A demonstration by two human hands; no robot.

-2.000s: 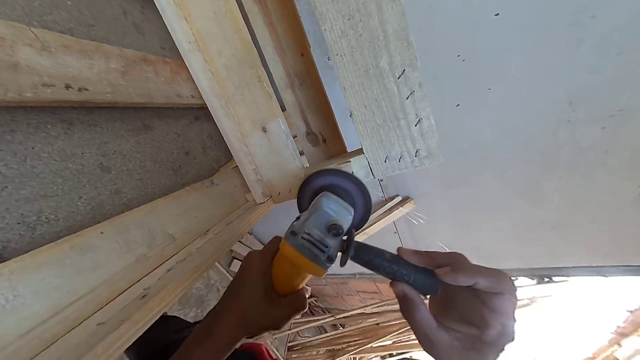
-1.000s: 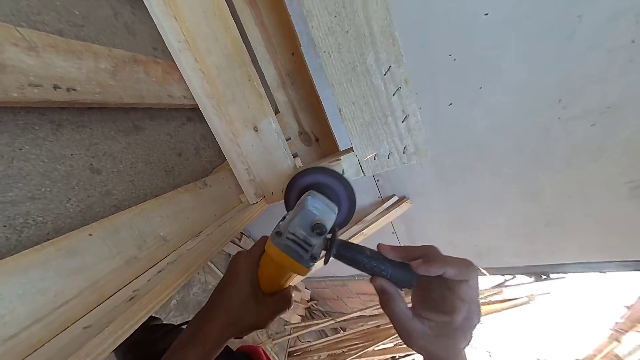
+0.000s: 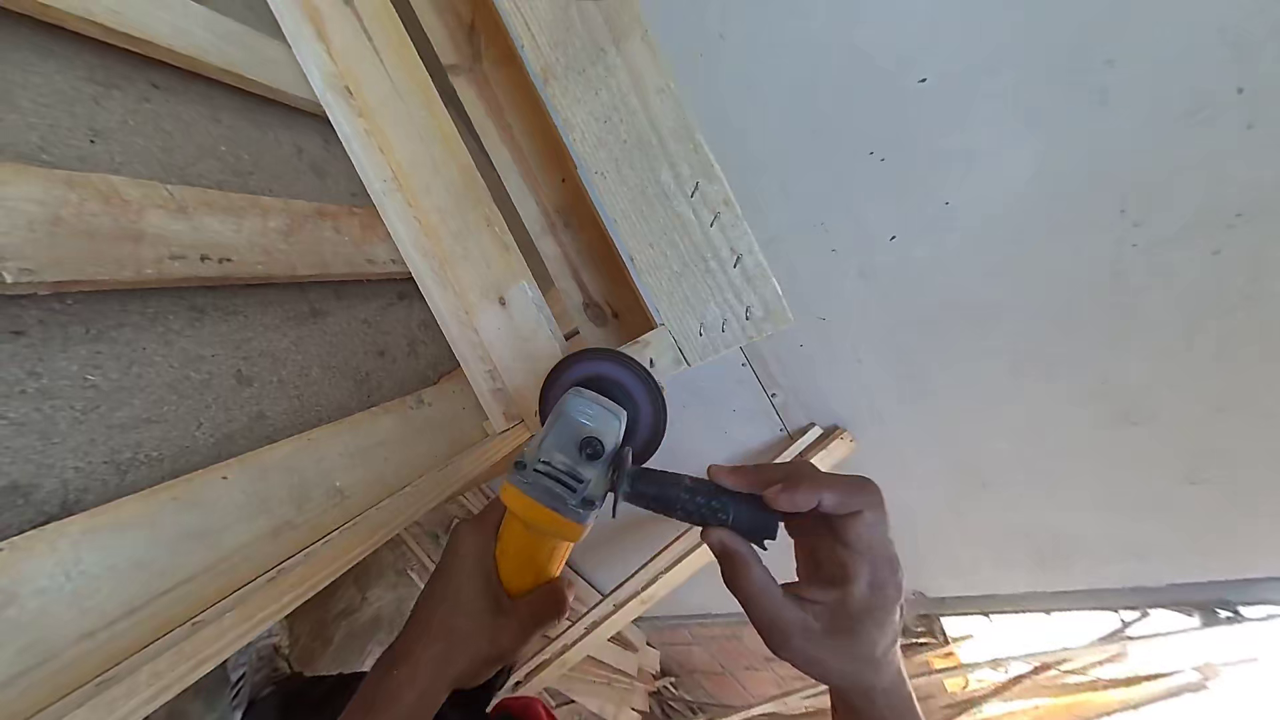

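Note:
An angle grinder (image 3: 560, 470) with a yellow body, grey metal head and dark round disc (image 3: 645, 410) is held in both hands. My left hand (image 3: 480, 610) wraps around the yellow body. The fingers and thumb of my right hand (image 3: 820, 560) grip the black side handle (image 3: 700, 500). The disc lies over the corner of a wooden frame, where a pale plank (image 3: 430, 220) meets a short wooden piece (image 3: 655, 350). Whether the disc touches the wood cannot be told. Beside this corner, a rough board (image 3: 650, 170) bears several bent nails or staples.
A long frame beam (image 3: 250, 500) runs to the lower left, and a crosspiece (image 3: 200, 230) lies above it over grey concrete. A large pale panel (image 3: 1000, 300) spans the right. Narrow wood strips (image 3: 660, 570) lie below the grinder, with scrap wood (image 3: 1100, 680) at the lower right.
The grinder and both hands have shifted a little to the left relative to the frame corner. Both hands keep their hold. The view has moved slightly.

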